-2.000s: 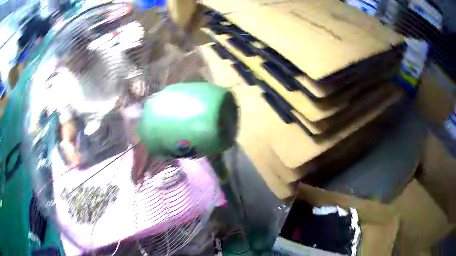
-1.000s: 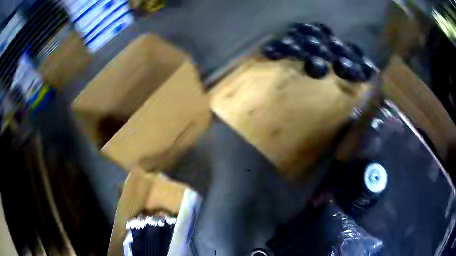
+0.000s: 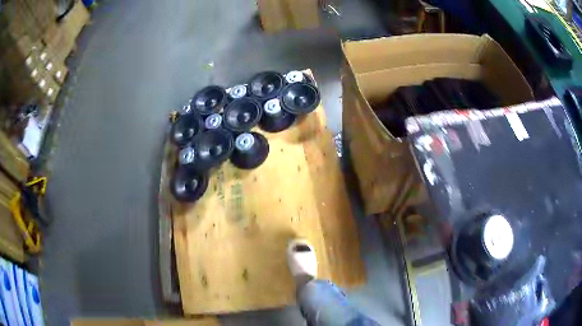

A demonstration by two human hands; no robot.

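Note:
No hand shows in the head view. Several black round speaker drivers [image 3: 242,114] stand grouped on the far left part of a wooden board [image 3: 274,210] on the floor. Some face cone up, others show silver magnets. One more driver [image 3: 485,245] sits magnet up on the black-topped table [image 3: 510,165] at the right. A crinkled clear plastic bag [image 3: 517,299] lies just in front of it, partly cut off by the lower edge.
A large open carton [image 3: 383,165] with black parts stands between board and table. A foot in a light shoe [image 3: 302,258] is on the board. A green bench [image 3: 510,38] is at upper right. Cartons [image 3: 54,51] line the left side.
The view has swung right from the fan and stacked cardboard, past open cartons, to the board of drivers and the table. A foot now shows on the board.

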